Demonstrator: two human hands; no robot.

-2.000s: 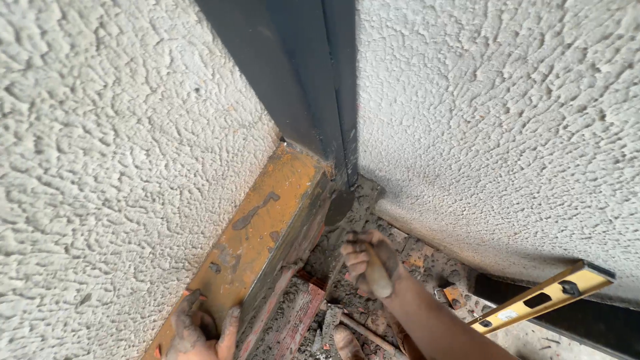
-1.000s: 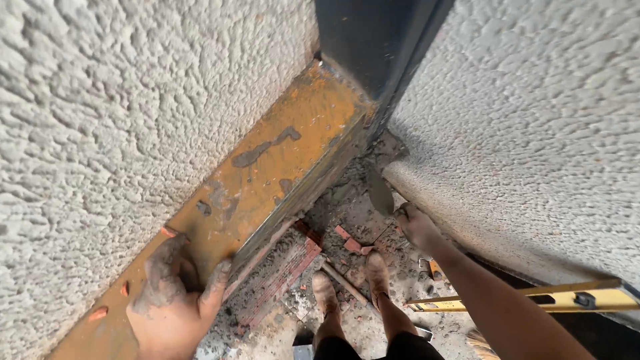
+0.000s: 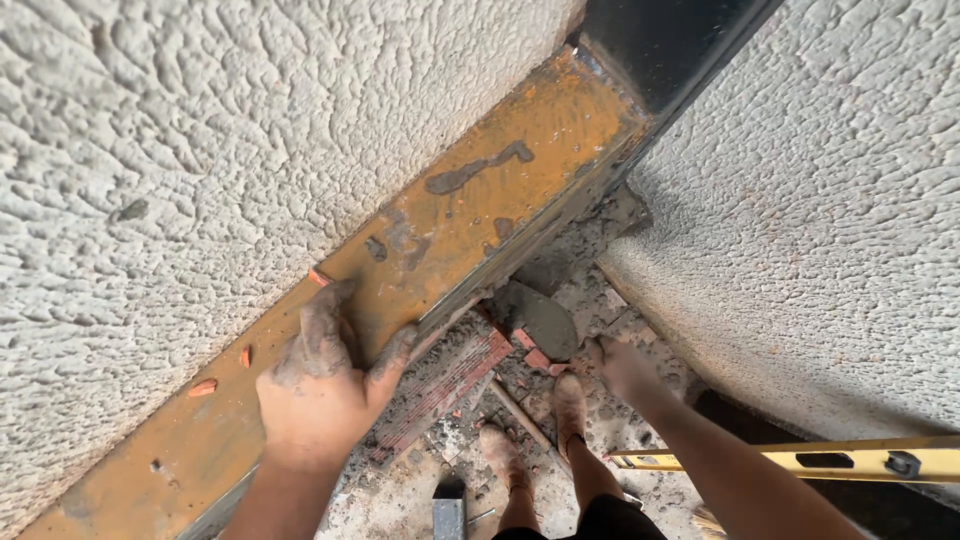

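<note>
My mortar-smeared left hand (image 3: 330, 375) rests on the rusty orange metal beam (image 3: 480, 187), its thumb over the edge and its fingers on the top face. Below the beam, my right hand (image 3: 615, 367) is closed at the near end of a mortar-covered trowel (image 3: 544, 322); the handle is hidden in the hand. The blade lies beside the beam's lower side, over small broken red brick pieces (image 3: 536, 356). Grooved red bricks (image 3: 450, 382) with mortar on them run along the beam's foot. Smears of wet mortar (image 3: 476, 169) mark the beam's top.
White textured walls (image 3: 810, 195) stand on both sides, and a dark metal post (image 3: 660, 52) rises at the beam's far end. A yellow spirit level (image 3: 810, 457) lies at the lower right. A wooden handle (image 3: 529, 424), my dusty boots (image 3: 570, 409) and a metal block (image 3: 450, 514) are below.
The trowel has moved from near the right wall toward the bricks beside the beam, with my right hand still on it. My left hand stays on the beam.
</note>
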